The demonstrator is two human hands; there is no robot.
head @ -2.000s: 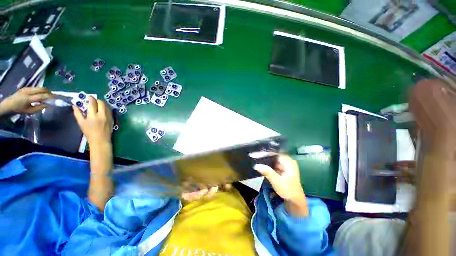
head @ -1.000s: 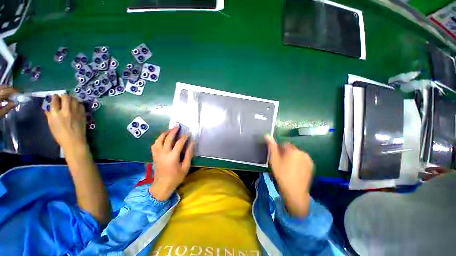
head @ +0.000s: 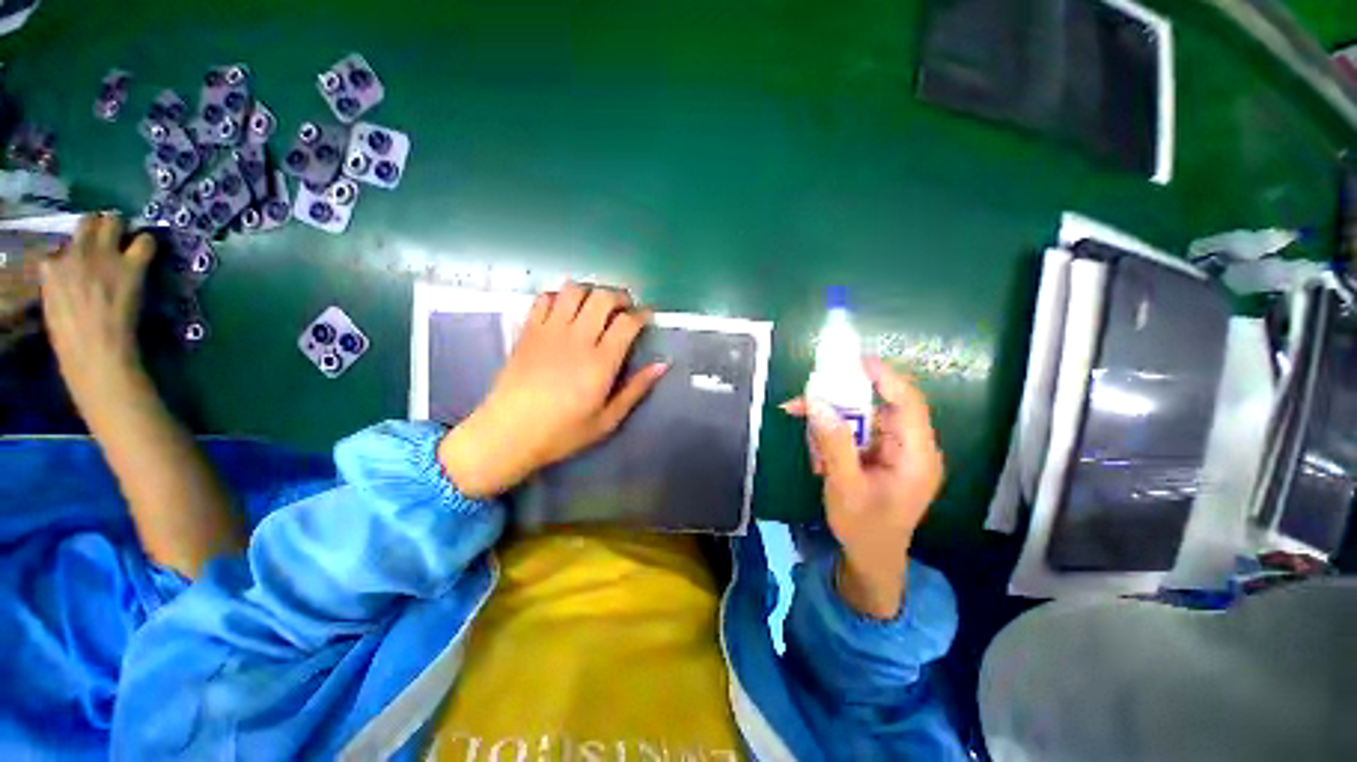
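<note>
A dark grey back panel (head: 685, 447) with a small pale logo lies flat on a white backing sheet (head: 759, 357) in front of me. My left hand (head: 558, 372) rests on the panel's upper middle, palm down, fingers spread a little. My right hand (head: 875, 447) holds a white glue bottle (head: 841, 365) upright in the picture, its blue tip pointing away from me, just right of the panel. One camera lens piece (head: 332, 341) lies alone on the green table, left of the panel.
A loose lens pile (head: 223, 171) lies at the upper left. Another person's hand (head: 92, 290) is at the far left. A panel stack (head: 1139, 417) with white sheets stands at the right. Another panel (head: 1042, 75) lies at the upper right. A grey-clothed person (head: 1191, 685) sits at the lower right.
The panel, tilted up in my hands at first, now lies flat on the white sheet. My left hand has moved onto its middle. My right hand has picked up the glue bottle from the table.
</note>
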